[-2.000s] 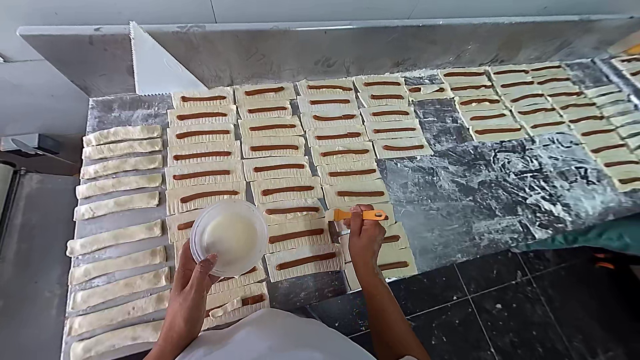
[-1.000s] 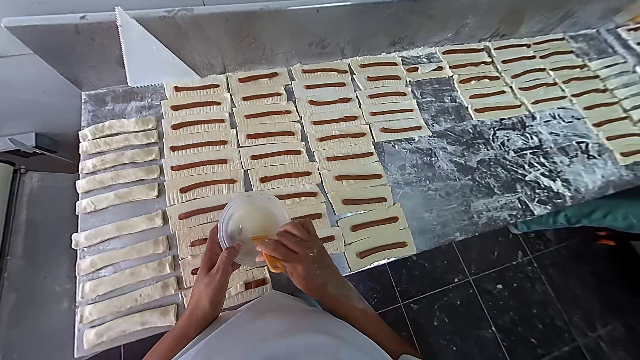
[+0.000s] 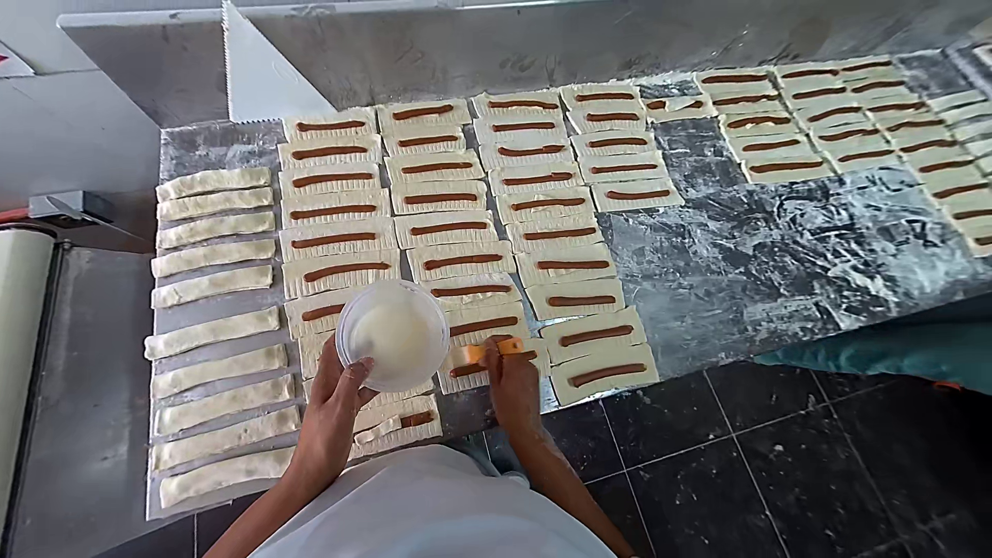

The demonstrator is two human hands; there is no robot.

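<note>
My left hand point(image 3: 335, 403) holds a round translucent plastic tub point(image 3: 394, 335) with a pale substance inside, over the lower dough pieces. My right hand point(image 3: 513, 387) grips a brush with an orange handle point(image 3: 504, 348); its pale tip is over the left part of a dough rectangle point(image 3: 465, 386) bearing a brown strip of filling. Columns of flat dough rectangles, each with a brown strip, lie about both hands. Below the tub, one dough piece point(image 3: 397, 425) is partly folded over its filling. Left of my left hand, closed dough rolls point(image 3: 221, 397) lie in a column.
A white toothed plastic scraper point(image 3: 267, 74) leans against the metal backsplash point(image 3: 465, 46). More filled dough pieces point(image 3: 783, 167) lie at the right, beyond a floured stretch of worktop point(image 3: 806, 256). Teal clothing of another person point(image 3: 899, 349) shows at the right edge.
The brush was over the dough, then at the tub one second ago; now my right hand has moved right, away from the tub, and the brush is over a filled dough rectangle again.
</note>
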